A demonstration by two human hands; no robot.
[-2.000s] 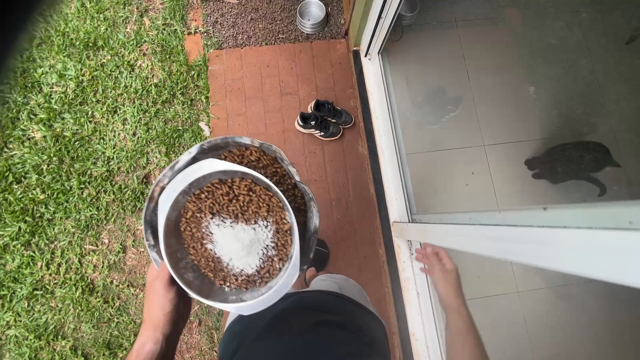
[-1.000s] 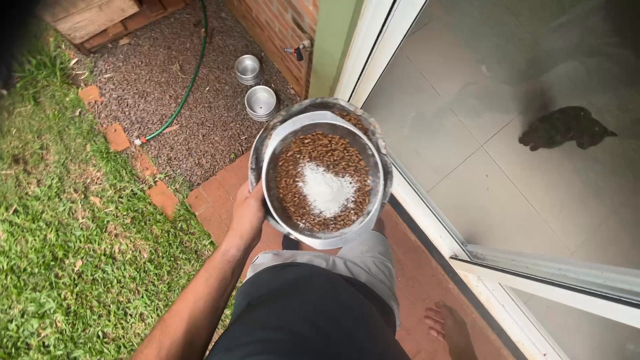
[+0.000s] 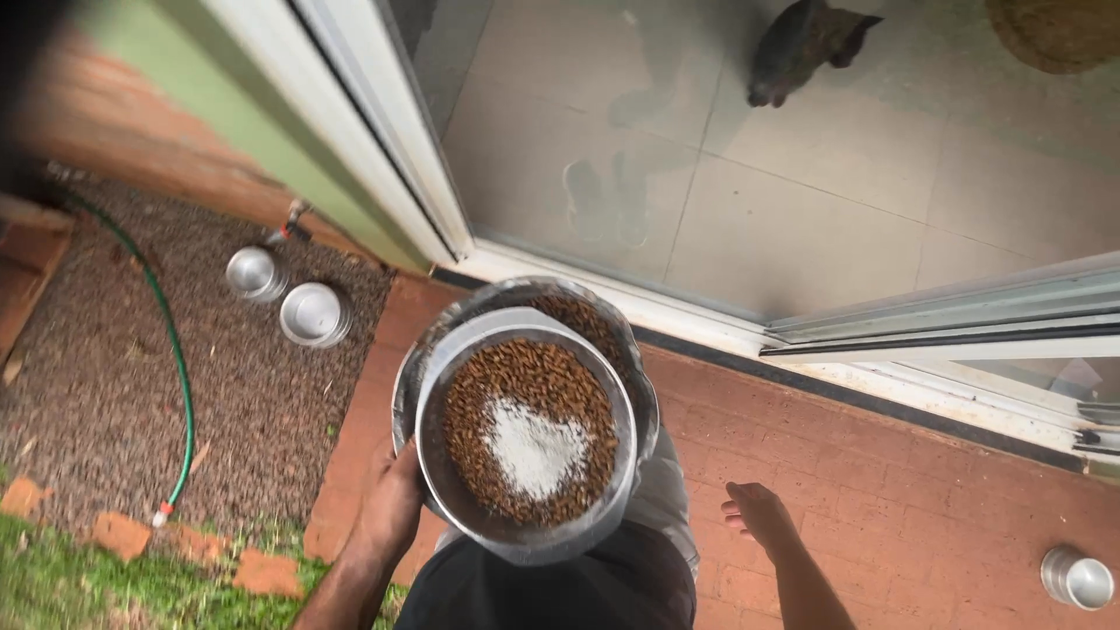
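My left hand grips the left side of two nested metal bowls in front of my body. The upper bowl holds brown kibble with a heap of white powder on it. More kibble shows in the wider, dented lower bowl beneath; most of that bowl is hidden. My right hand is held out over the brick paving to the right of the bowls, with nothing in it and its fingers partly spread.
Metal bowls stand on gravel below a wall tap, beside a green hose. More metal bowls lie on the brick path at right. Behind the glass door a dark cat is on the tiles.
The view has swung strongly to the right. My left hand still holds the nested bowls. The cat behind the glass has changed its pose.
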